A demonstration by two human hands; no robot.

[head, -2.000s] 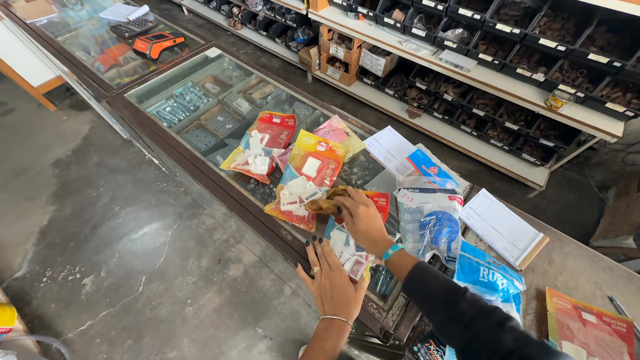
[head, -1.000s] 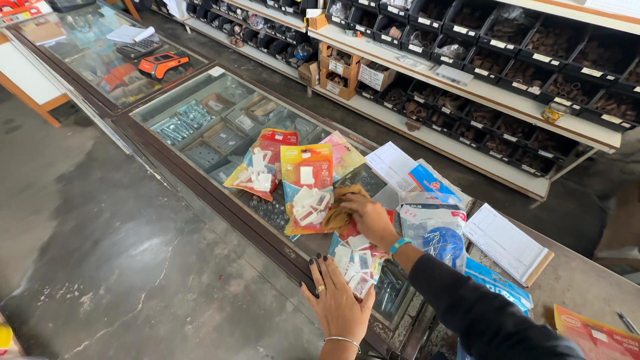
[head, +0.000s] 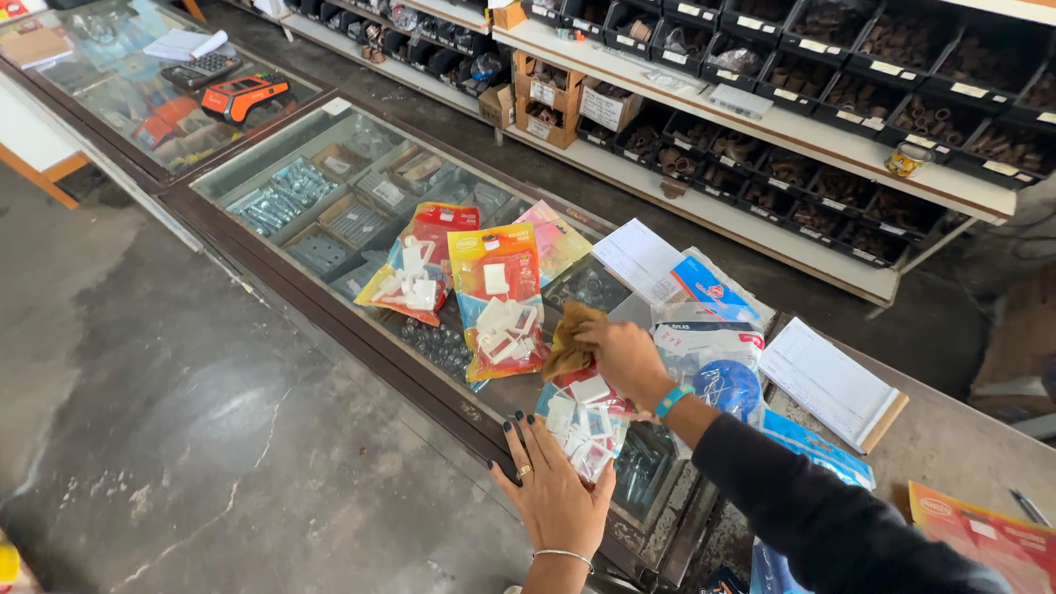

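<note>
My right hand (head: pixel 629 356) grips a crumpled brown cloth (head: pixel 571 338) over the top part of a plastic packet of white parts (head: pixel 584 421). Spread at the counter's near edge, my left hand (head: pixel 557 487) has its fingers apart and its thumb against the lower end of that packet. Left of the cloth lies an upright red and yellow packet of white plastic parts (head: pixel 497 301), and beyond it a similar packet (head: pixel 417 268). A pink and yellow packet (head: pixel 554 243) lies behind them. Just right of my right wrist is a clear packet with a blue round item (head: pixel 728 388).
The glass-topped counter (head: pixel 330 124) shows compartments of metal hardware below. On it are a notepad (head: pixel 829 379), a paper pad (head: pixel 643 260), an orange card terminal (head: pixel 246 95) and a calculator (head: pixel 200 70). A red packet (head: pixel 982 528) and pen (head: pixel 1030 507) lie at right. Shelves of black bins (head: pixel 825 49) stand behind.
The middle packet of white parts, tilted and partly overlapping others two seconds ago, now lies straighter. My right hand still holds the brown cloth.
</note>
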